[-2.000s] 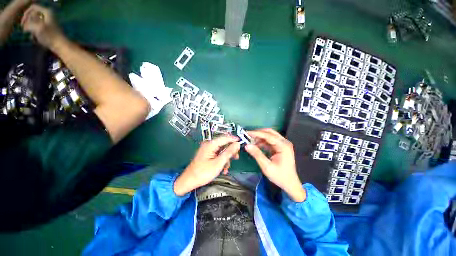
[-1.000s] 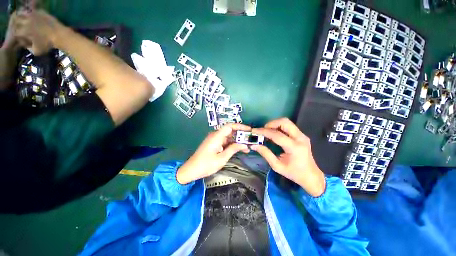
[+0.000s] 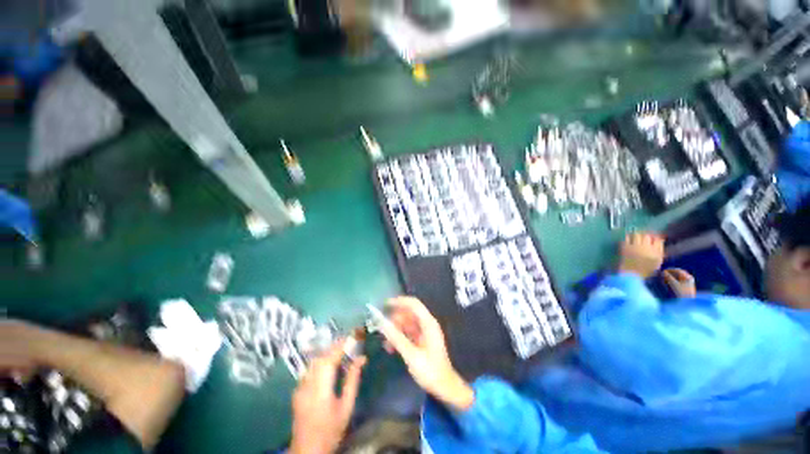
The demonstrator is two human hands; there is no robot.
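The view is blurred. My right hand (image 3: 421, 348) holds a small silver-white piece (image 3: 379, 318) between thumb and fingertips, left of the black foam tray (image 3: 427, 288). My left hand (image 3: 325, 395) is raised at the near side of the faceplate pile (image 3: 263, 330); a small pale piece (image 3: 352, 348) shows at its fingertips, too blurred to name. The hands are a little apart. The tray holds rows of plated units (image 3: 450, 200) in two sections.
A white cloth or glove (image 3: 185, 341) lies left of the pile, beside a neighbour's arm. A grey metal upright (image 3: 209, 149) stands behind. Small components (image 3: 291, 165) lie along the bench. A component heap (image 3: 582, 168) and a person in blue (image 3: 684, 355) are at right.
The view has swung up and right, showing more bench and the right neighbour. My hands, together on one plated unit before, are now apart, with a piece in the right fingertips.
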